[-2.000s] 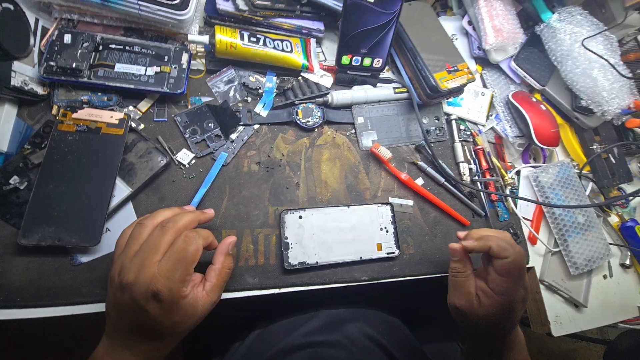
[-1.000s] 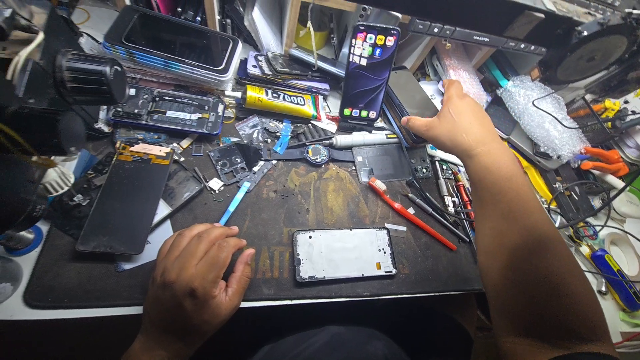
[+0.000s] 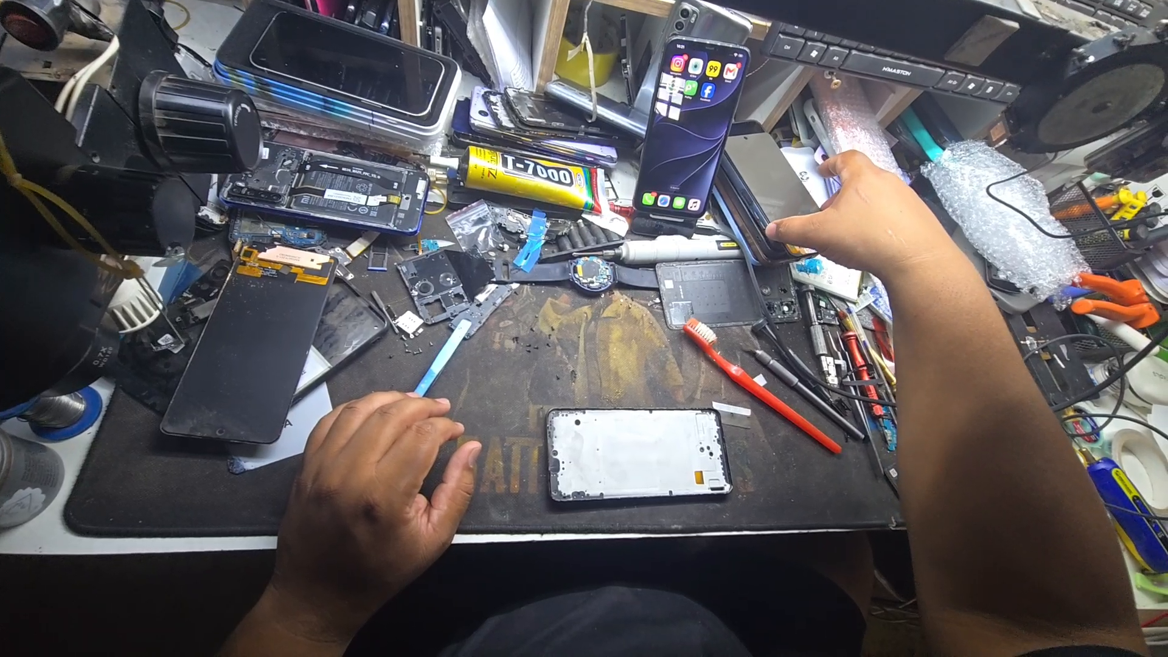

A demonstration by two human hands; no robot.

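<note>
My left hand (image 3: 379, 484) rests on the dark work mat (image 3: 511, 383), fingers loosely apart and empty. Its fingertips are by the near end of a blue plastic pry tool (image 3: 444, 356). To its right lies a phone frame (image 3: 630, 453) with a white inner face. My right hand (image 3: 853, 214) reaches to the back right, thumb and fingers spread at a stack of phones (image 3: 780, 178) that leans there; whether it grips one cannot be told. A red toothbrush (image 3: 766, 390) lies right of the frame, with a small clear strip (image 3: 731, 414) between them.
A lit phone (image 3: 692, 137) stands upright at the back, beside a yellow glue tube (image 3: 534, 179). A loose phone screen (image 3: 251, 347) lies at left. Pens and tools (image 3: 858, 360) lie at right, near bubble wrap (image 3: 1004, 214). A microscope (image 3: 196, 123) juts in at far left.
My right hand has gone from the mat's near right side to the phone stack at the back right. My left hand stays on the mat. The view has tilted up.
</note>
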